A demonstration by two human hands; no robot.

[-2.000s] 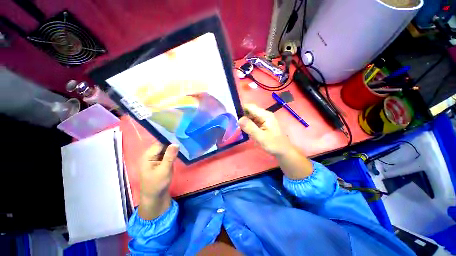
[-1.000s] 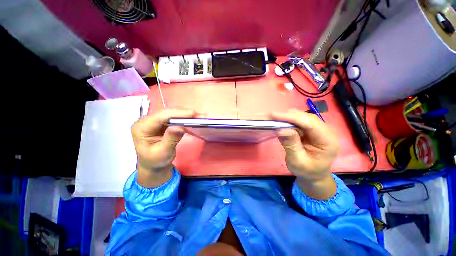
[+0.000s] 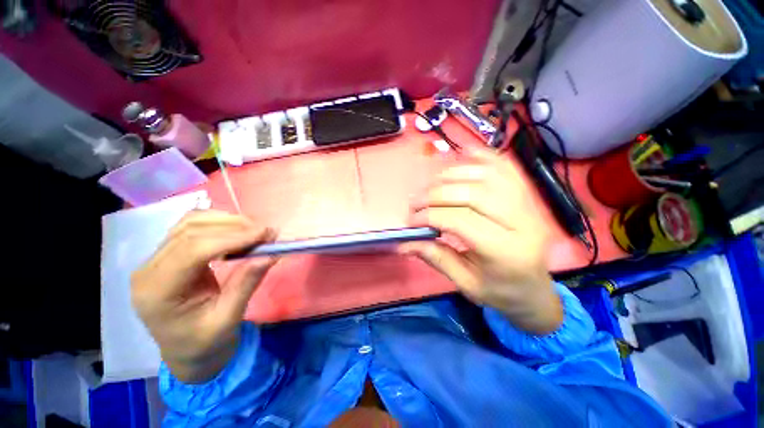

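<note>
A tablet (image 3: pixel 339 242) is held edge-on above the pink-red bench mat, so only its thin long edge shows; its screen and back are hidden. My left hand (image 3: pixel 197 284) grips its left end between thumb and fingers. My right hand (image 3: pixel 490 238) grips its right end, thumb below and fingers above, and is slightly blurred.
A white power strip (image 3: pixel 230 145) with a black phone-like device (image 3: pixel 355 119) lies at the back. White sheets (image 3: pixel 134 276) lie at left. A black screwdriver (image 3: pixel 553 188), a white bin-like container (image 3: pixel 624 79) and a red cup (image 3: pixel 614 180) stand or lie at right. Blue totes (image 3: pixel 750 292) are below.
The tablet was tilted with its lit screen showing, then was turned edge-on. Since the last earlier frame, it has moved lower and slightly left in view, its left end tilted down. Both hands still hold it.
</note>
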